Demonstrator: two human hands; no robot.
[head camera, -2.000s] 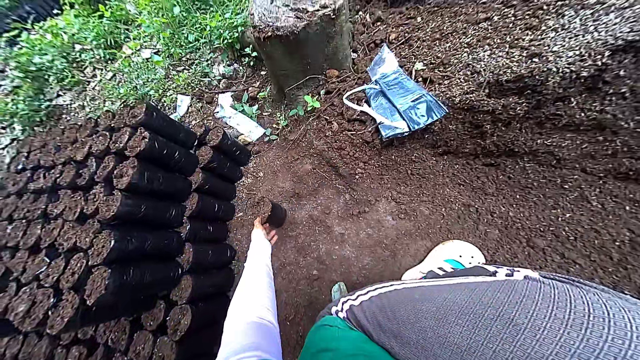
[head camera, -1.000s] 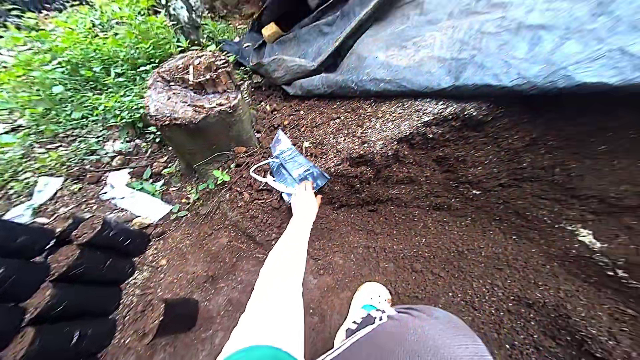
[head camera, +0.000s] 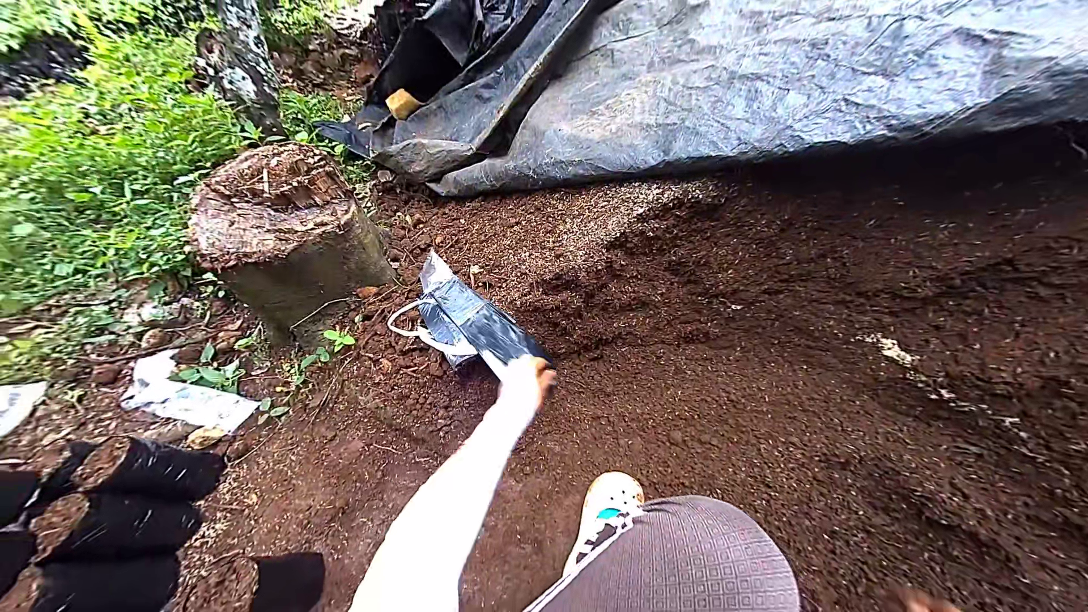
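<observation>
My left hand (head camera: 531, 380), in a white sleeve, grips the lower end of a black plastic bag (head camera: 507, 336). This bag lies along a bundle of flat black plastic bags (head camera: 442, 327) with a white strap looped at its left side. The bundle rests on brown soil. A blurred bit of my right hand (head camera: 922, 602) shows at the bottom edge, right of my knee; what it holds is hidden. At the lower left, black bags filled with soil (head camera: 127, 527) lie on their sides in a stack, and a single filled bag (head camera: 289, 582) lies just right of them.
A cut tree stump (head camera: 297, 272) stands left of the bundle, with green plants behind it. White plastic scraps (head camera: 191, 395) lie below the stump. A large dark tarp (head camera: 722, 93) spans the back over the loose soil (head camera: 722, 382). My shoe (head camera: 608, 510) and knee are at the bottom.
My left hand has gone from the single filled bag to the bundle of plastic bags and now grips one. My right hand has come partly into view. The view has shifted toward the tarp.
</observation>
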